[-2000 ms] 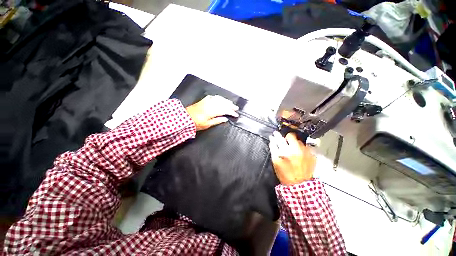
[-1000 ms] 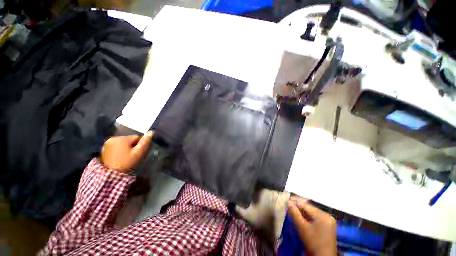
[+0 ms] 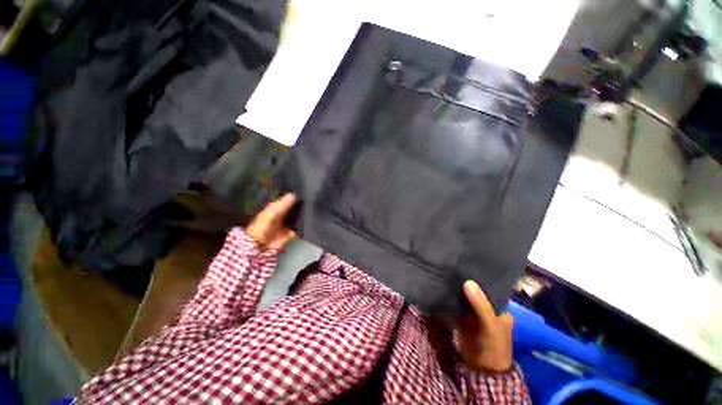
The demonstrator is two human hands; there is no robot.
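Note:
A roughly square black base panel (image 3: 546, 182) is held up in front of me, tilted. A smaller, shinier black pocket piece (image 3: 427, 166) lies on it, with a dark strip along its upper edge. A tiny silvery fitting (image 3: 394, 68) shows near the pocket's upper left corner. My left hand (image 3: 273, 224) grips the panel's lower left edge. My right hand (image 3: 487, 332) grips its lower right corner, thumb on top. The fingers under the panel are hidden.
The blurred sewing machine (image 3: 633, 71) stands at the upper right on the white table (image 3: 609, 237). A slim metal tool (image 3: 687, 244) lies at the right. A large black heap (image 3: 158, 119) is at the left over cardboard (image 3: 170, 293). A blue bin (image 3: 570, 356) is below right.
The panel has come away from under the machine head and is raised toward me. Both hands have moved to its near corners. The view has shifted, with the machine now farther right.

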